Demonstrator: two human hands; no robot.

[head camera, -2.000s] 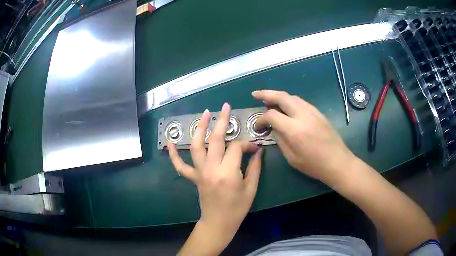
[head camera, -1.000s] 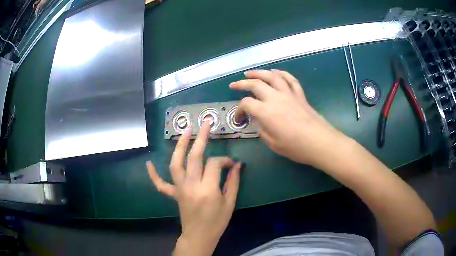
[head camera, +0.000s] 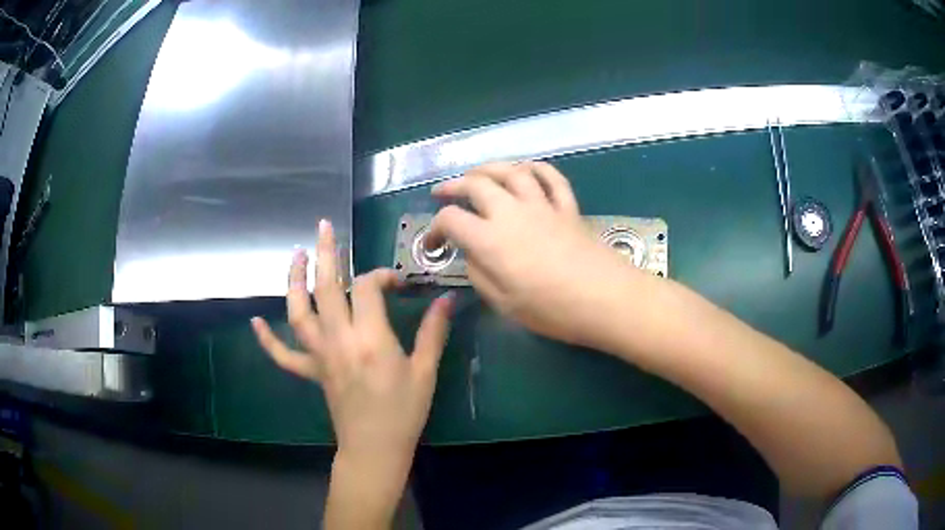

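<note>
The grey four-position fixture (head camera: 655,240) lies flat on the green surface in front of me. A silvery ringed part sits in its leftmost nest and another in its rightmost nest; the middle nests are hidden under my right hand. My right hand (head camera: 508,243) reaches over the fixture with its fingertips at the leftmost nest, pressed on or just above the ringed part. My left hand (head camera: 363,331) is left of the fixture with fingers spread, index fingertip and thumb near the fixture's lower left corner; it holds nothing.
A large steel cover plate (head camera: 238,155) lies at left. A flat rail (head camera: 622,116) crosses behind the fixture. At right are tweezers (head camera: 781,197), a loose dark round part (head camera: 811,224), red-handled pliers (head camera: 850,243) and a clear blister tray (head camera: 922,145). A metal end block (head camera: 114,329) stands at lower left.
My right hand has moved left along the fixture from the right part to the leftmost nest. My left hand has come off the fixture and moved left. The view has shifted.
</note>
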